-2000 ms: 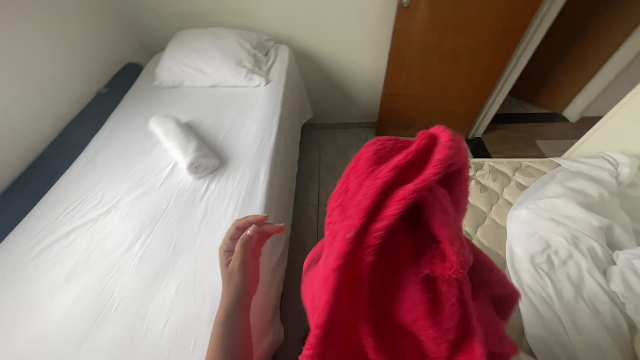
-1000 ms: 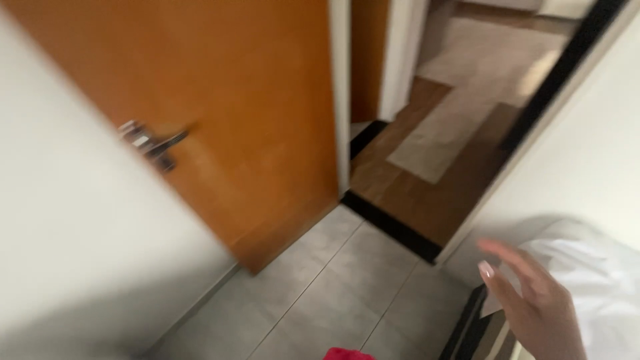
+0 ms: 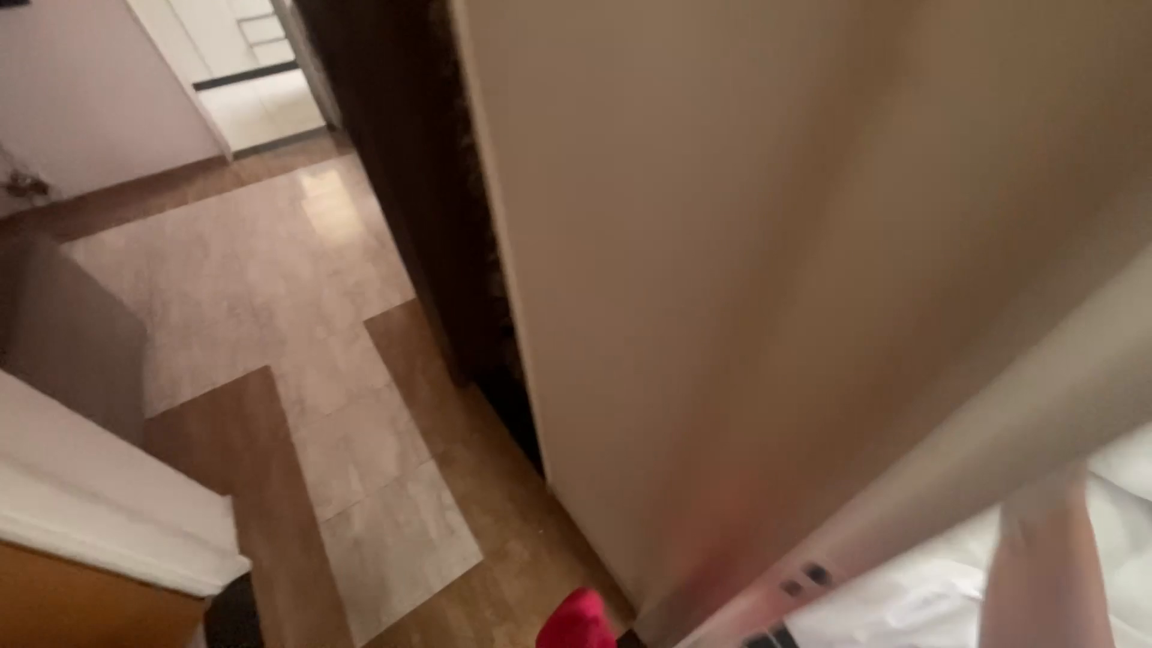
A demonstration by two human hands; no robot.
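The tip of a red fuzzy cloth (image 3: 578,621) shows at the bottom edge; what holds it is out of frame. A blurred bare forearm (image 3: 1044,576), which looks like my right one, rises at the lower right in front of white bedding (image 3: 909,594). Its hand is hidden or blurred out beside the slanting pale edge, so its grip does not show. My left hand is not in view.
A large beige panel or wall (image 3: 684,270) fills the middle and right, with a dark door frame (image 3: 396,180) along its left side. Beyond lies a brown and pale patterned floor (image 3: 387,468). At lower left are a white door frame (image 3: 117,504) and an orange-brown door (image 3: 90,598).
The view has swung far right, from the beds past the door to the doorway. The red cloth, large in front two seconds ago, shows only its tip. The open hand seen a second ago is out of sight.
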